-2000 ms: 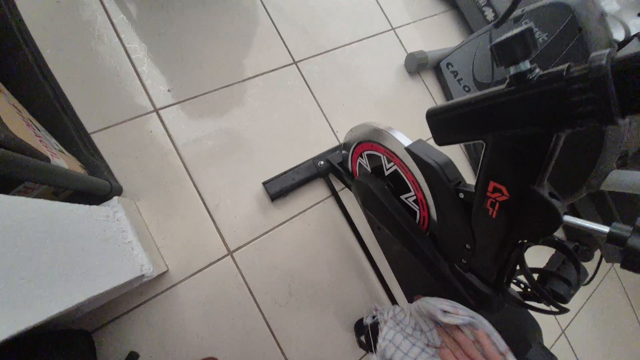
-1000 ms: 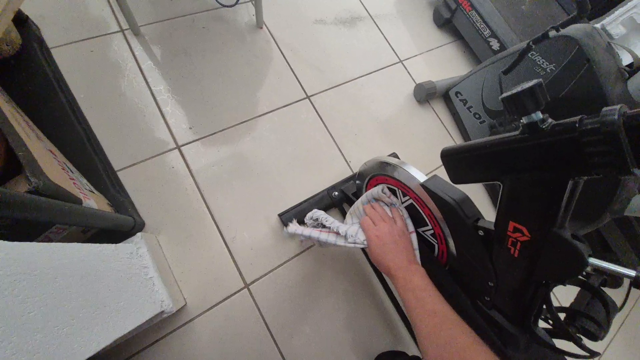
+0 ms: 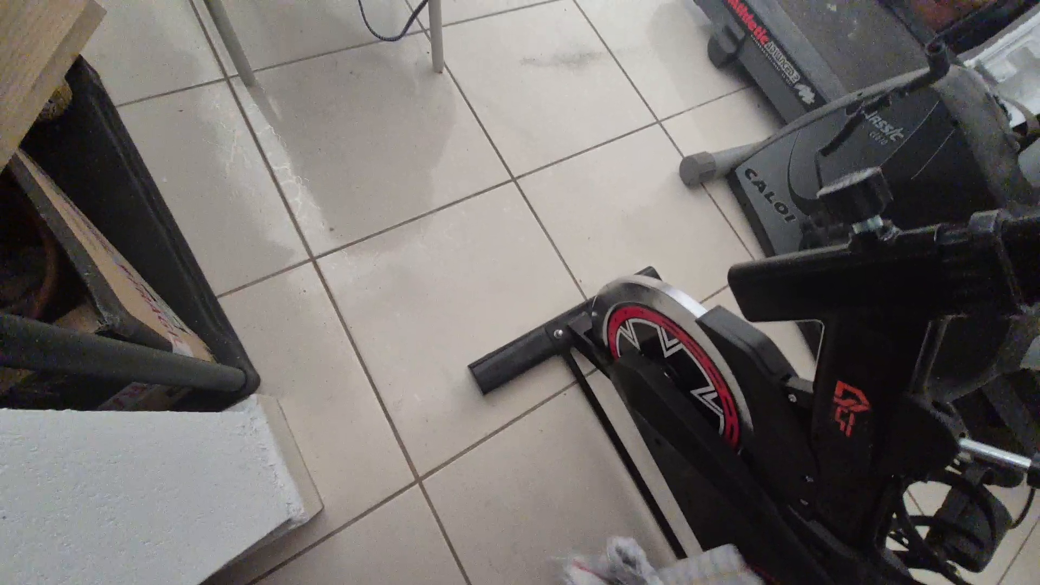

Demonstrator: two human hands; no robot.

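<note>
A black exercise bike (image 3: 861, 357) with a red-trimmed flywheel (image 3: 674, 349) stands on the tiled floor at the right. Its black front foot bar (image 3: 520, 357) points to the left. At the bottom edge, beside the lower part of the bike frame, part of a checked cloth (image 3: 666, 569) shows, bunched up. Neither my left hand nor my right hand can be seen, so whether one holds the cloth is hidden below the view.
A grey and black exercise bike (image 3: 861, 154) and a treadmill (image 3: 780, 57) stand behind at the upper right. White wall corner (image 3: 146, 487) at lower left, below a dark rack (image 3: 162, 236) with a cardboard box (image 3: 114, 260). Thin metal legs (image 3: 437, 36) stand at the top.
One second ago a hand pressed the cloth near the flywheel and foot bar. Now that hand is out of view and the cloth is down at the bottom edge.
</note>
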